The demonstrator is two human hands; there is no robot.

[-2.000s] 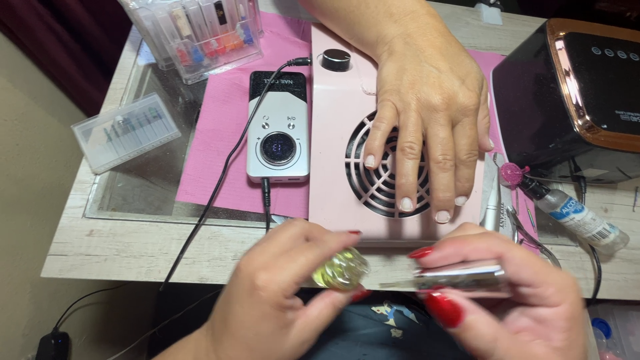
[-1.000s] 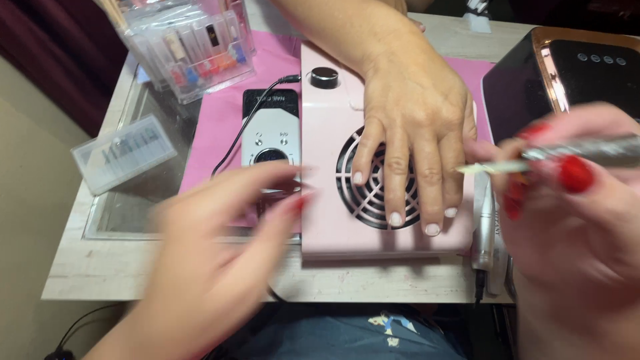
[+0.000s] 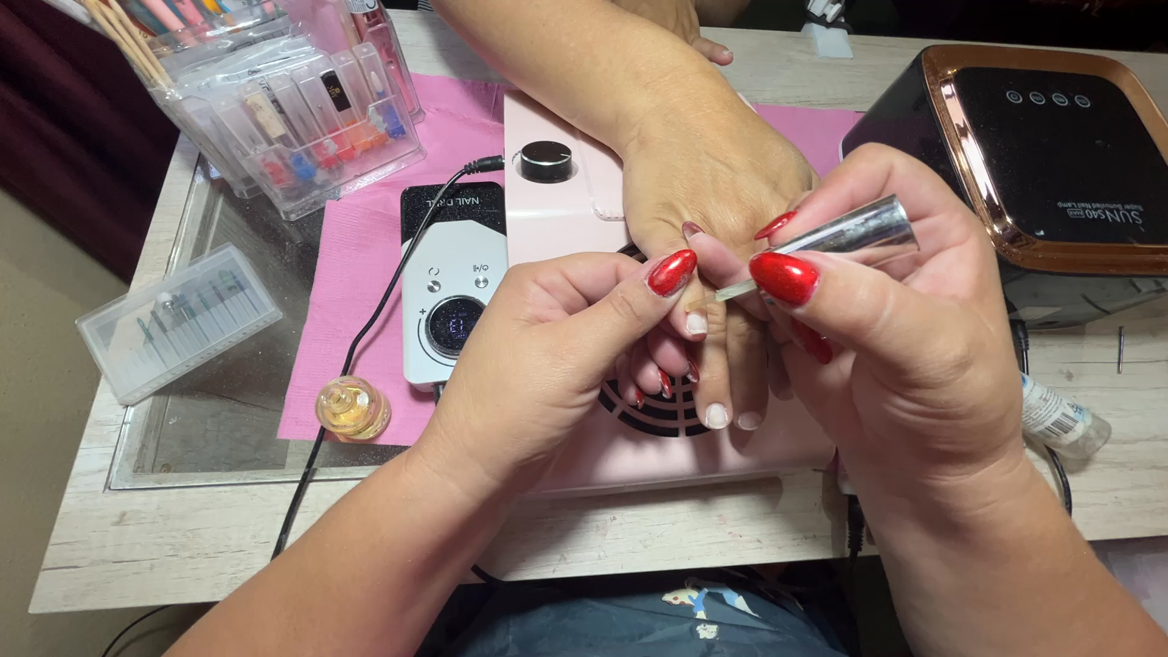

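My right hand (image 3: 912,319) grips the silver cap of a small applicator brush (image 3: 844,235). The brush tip is at a finger of another person's hand (image 3: 707,192), close to the nail. With my left hand (image 3: 566,347) I hold that finger between thumb and fingers. The other person's hand rests palm down on a pink nail dust collector (image 3: 575,456), over its round black grille. A small glass bottle of yellow oil (image 3: 353,409) stands uncapped at the left, beside the black cable and partly on the pink paper.
A white and black nail drill unit (image 3: 453,274) lies left of the dust collector. Further left are a clear case of drill bits (image 3: 180,322) and a clear organizer (image 3: 292,119). A nail lamp (image 3: 1049,164), a clear bottle (image 3: 1063,415) and cables are at the right.
The yellow bottle, earlier in my left hand, now stands on the table. My left hand has taken hold of the other person's finger, and my right hand has brought the brush to it.
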